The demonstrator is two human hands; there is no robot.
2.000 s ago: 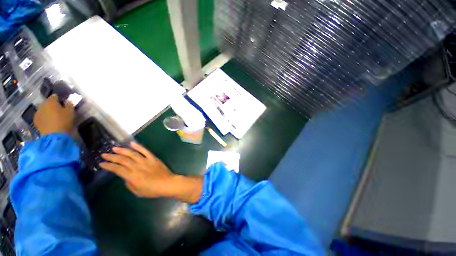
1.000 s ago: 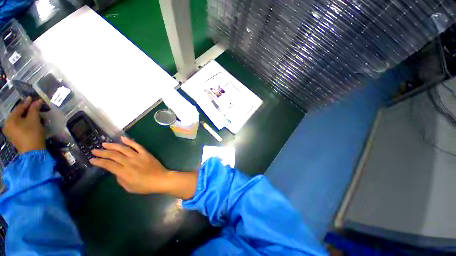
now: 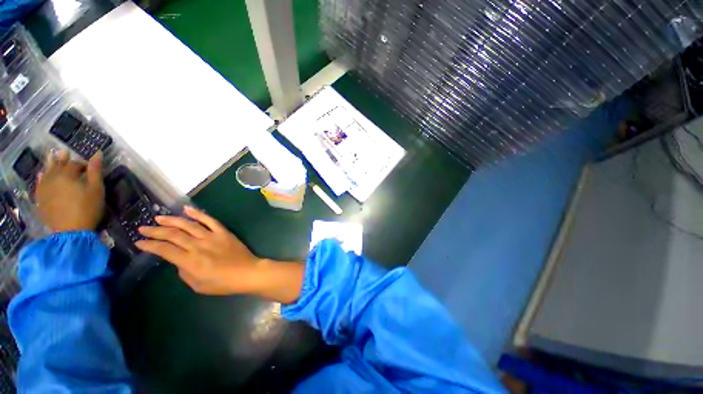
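A clear plastic blister tray (image 3: 158, 185) at the left holds several black keypad phones. One phone (image 3: 79, 132) lies face up in a far pocket. Another phone (image 3: 129, 202) lies face up between my hands. My left hand (image 3: 69, 191) is over the tray with its fingers bent down among the phones; whether it grips one is hidden. My right hand (image 3: 202, 252) lies palm down with fingers apart, its fingertips at the near phone's keypad and the tray's edge. It holds nothing visible.
A white board (image 3: 154, 92) lies beyond the tray. A translucent bottle (image 3: 285, 194), yellow stick (image 3: 327, 198), white card (image 3: 337, 234) and printed booklet (image 3: 341, 142) lie on the green bench. Stacked clear trays (image 3: 493, 69) stand at right. A blue sleeve (image 3: 17, 14) shows top left.
The far-pocket phone that showed its white label now lies face up. My left hand has moved right from the tray's left part to beside the near phone. My right hand has barely moved.
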